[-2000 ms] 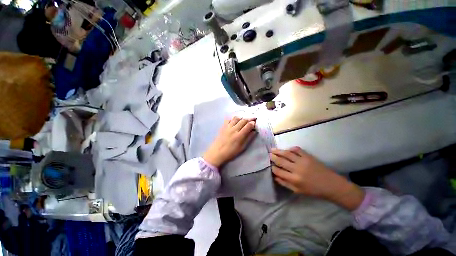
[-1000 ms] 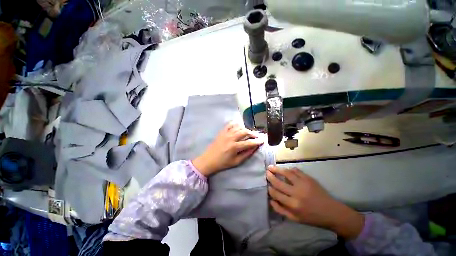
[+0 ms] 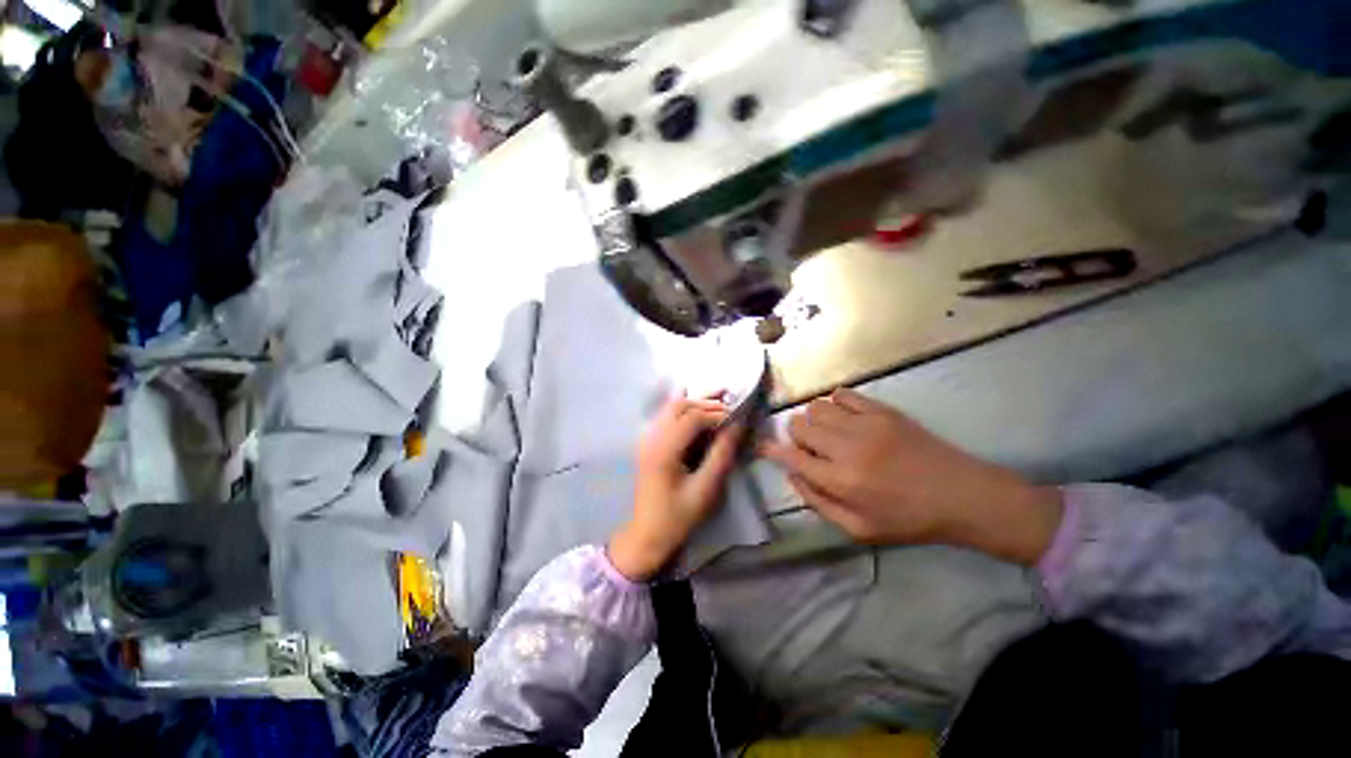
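Observation:
A grey garment panel [image 3: 585,378] lies on the white table with its right edge under the cream-white lockstitch machine head [image 3: 696,111], near the brightly lit presser foot area [image 3: 766,329]. My left hand [image 3: 679,477] grips the panel's edge with thumb and fingers, just in front of the needle. The edge is lifted and bent there. My right hand [image 3: 867,471] is beside it on the right, with its fingertips closed on the panel's edge. The needle itself is lost in glare.
A rumpled stack of grey pieces [image 3: 348,430] lies at left, with a yellow item [image 3: 417,592] at its edge. Dark thread snips [image 3: 1049,273] lie on the machine bed. A red item [image 3: 898,233] is under the arm. A person [image 3: 74,126] is at the far upper left.
My left hand has moved from lying flat on the panel to pinching its edge, which is now lifted. My right fingers have drawn together near it. The camera view has shifted and tilted.

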